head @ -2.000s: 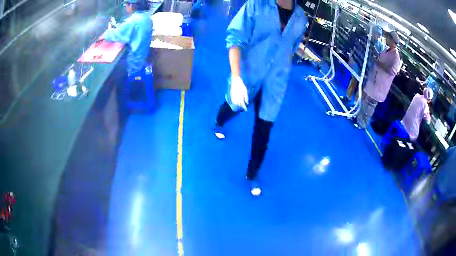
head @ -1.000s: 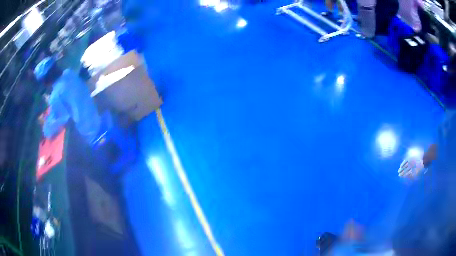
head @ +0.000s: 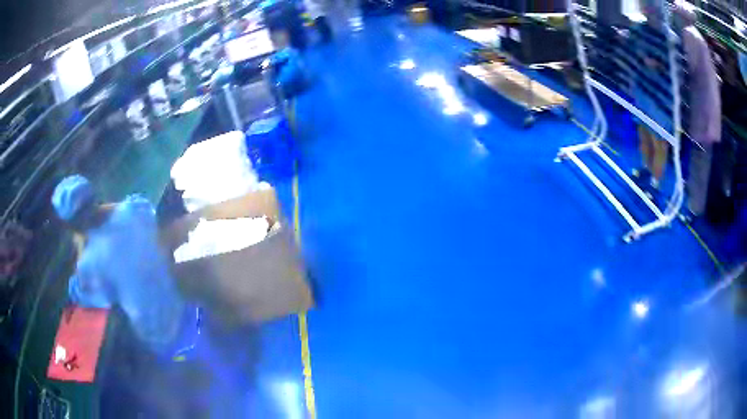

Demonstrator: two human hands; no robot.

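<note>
Neither my left hand nor my right hand is in the picture. Nearest ahead on the left, a large brown carton (head: 254, 282) stands open on the floor with white material (head: 223, 237) at its top. More white, bulky material (head: 215, 169) shows behind it. A red sheet or mat (head: 79, 344) lies on the green bench at the lower left, with small white and dark items on it. The view is blurred, so their kind cannot be told.
A person in blue (head: 129, 266) is at the left bench. A yellow line (head: 305, 360) runs along the blue floor (head: 459, 270). A white wheeled frame (head: 602, 188) and a flat trolley (head: 518, 87) stand at the right, with people behind the frame.
The view has tilted up and moved along the aisle. The carton appears larger and lower, and the flat trolley has come into view. The nearby person and gloved hand at the right are gone.
</note>
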